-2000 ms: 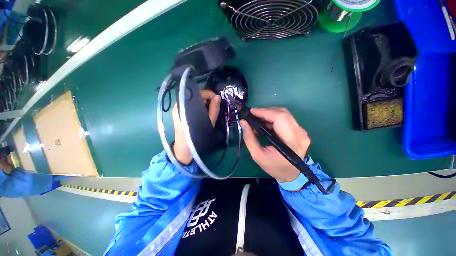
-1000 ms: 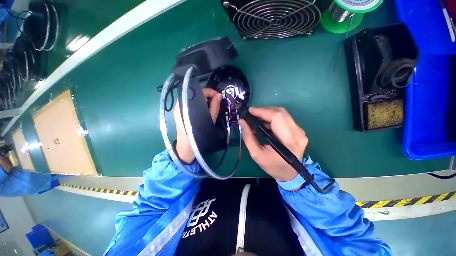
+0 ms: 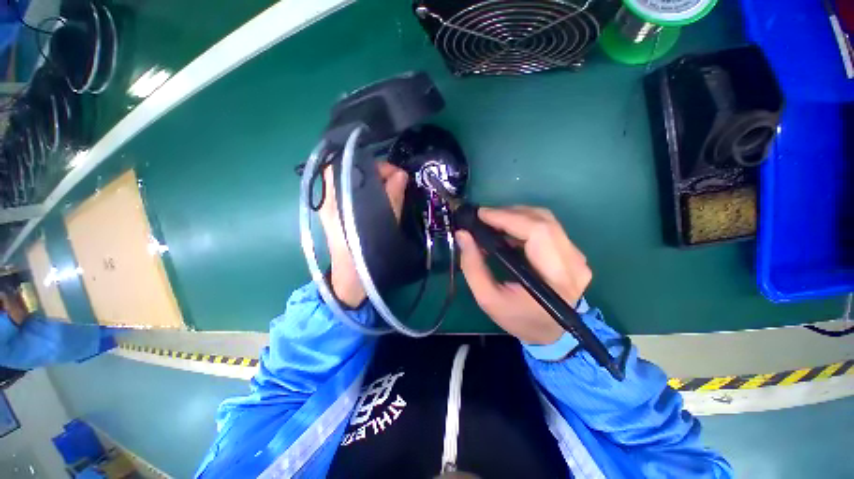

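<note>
A black headset point(image 3: 389, 105) with pale silver-grey headband hoops point(image 3: 353, 215) is held above the green mat. My left hand point(image 3: 346, 253) is shut on it, partly hidden behind the hoops and black inner strap. Its open round earcup point(image 3: 426, 142) faces up, with a whitish-silver patch point(image 3: 434, 174) inside. Thin dark and reddish lead wires point(image 3: 436, 215) run from the earcup toward my body. My right hand point(image 3: 529, 267) holds a black soldering iron point(image 3: 538, 285) like a pen. Its tip is at the patch; contact cannot be told.
A fume fan point(image 3: 510, 37) and a green-rimmed solder spool point(image 3: 646, 33) stand at the back. An iron stand point(image 3: 712, 122) with a yellowish sponge point(image 3: 721, 215) and a blue tray point(image 3: 805, 206) are at right. More headsets point(image 3: 89, 47) and another person's sleeve point(image 3: 56, 344) are at left.
My right hand has moved slightly right, and the rear of the soldering iron has tilted a little lower. My left hand's fingertips have shifted slightly back from the patch. The headset is nearly unmoved.
</note>
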